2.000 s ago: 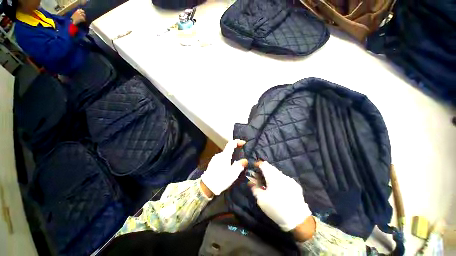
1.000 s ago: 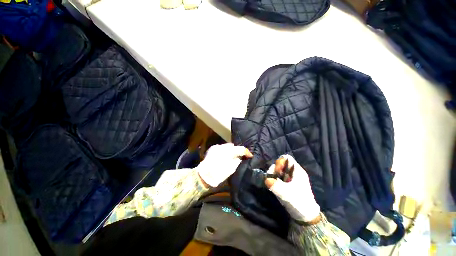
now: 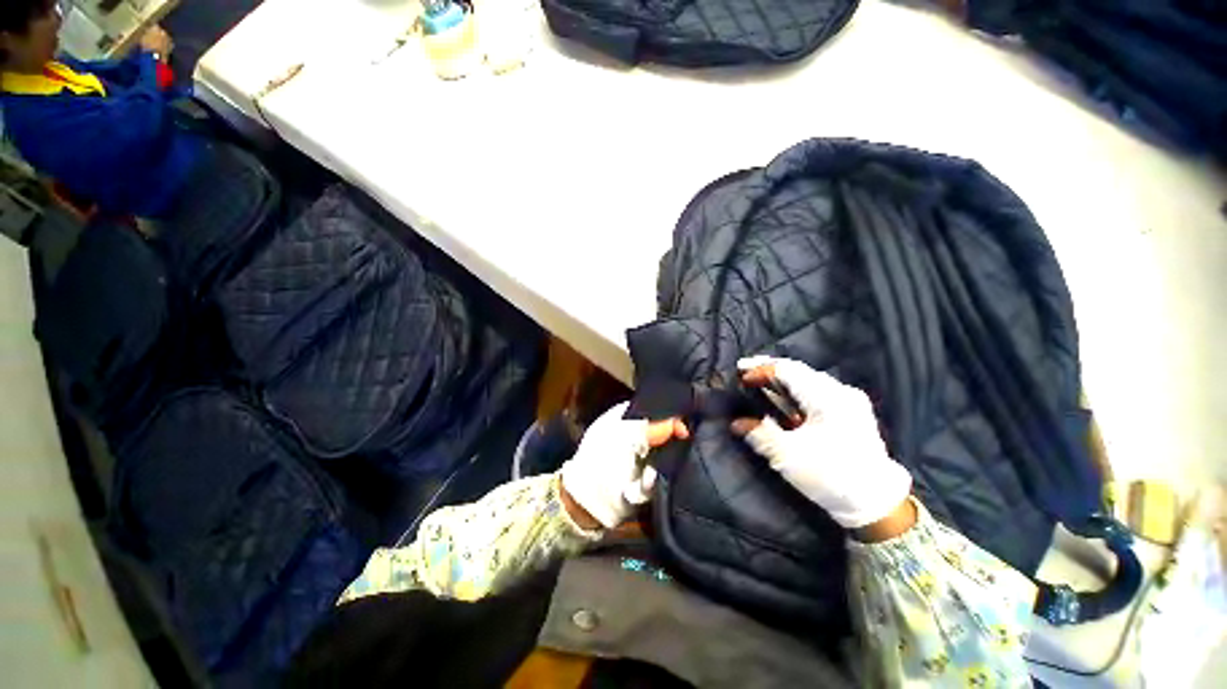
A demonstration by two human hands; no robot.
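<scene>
A dark quilted backpack (image 3: pixel 794 283) lies at the table's near edge, partly against my apron. Its long padded straps (image 3: pixel 928 310) run across the quilted back. My left hand (image 3: pixel 615 464), in a white glove with bare fingertips, pinches the bag's near left edge beside a small flat dark flap (image 3: pixel 667 366). My right hand (image 3: pixel 832 444), gloved the same way, is just to the right with its fingers curled round a small dark thing, probably the snips. Its tip and its contact with the fabric cannot be made out.
The white table (image 3: pixel 538 202) holds a pale pot (image 3: pixel 448 41), another quilted bag (image 3: pixel 713 27), a tan block (image 3: pixel 1150 509) and a dark looped handle (image 3: pixel 1097 586). Dark fabric (image 3: pixel 1130 67) lies at the far right. Quilted bags (image 3: pixel 337 323) are stacked left. A person in blue (image 3: pixel 94 135) is at far left.
The view has shifted, bringing the pot and the person back into sight. My right hand has moved up along the bag's edge, and the small flap now stands out above my left hand.
</scene>
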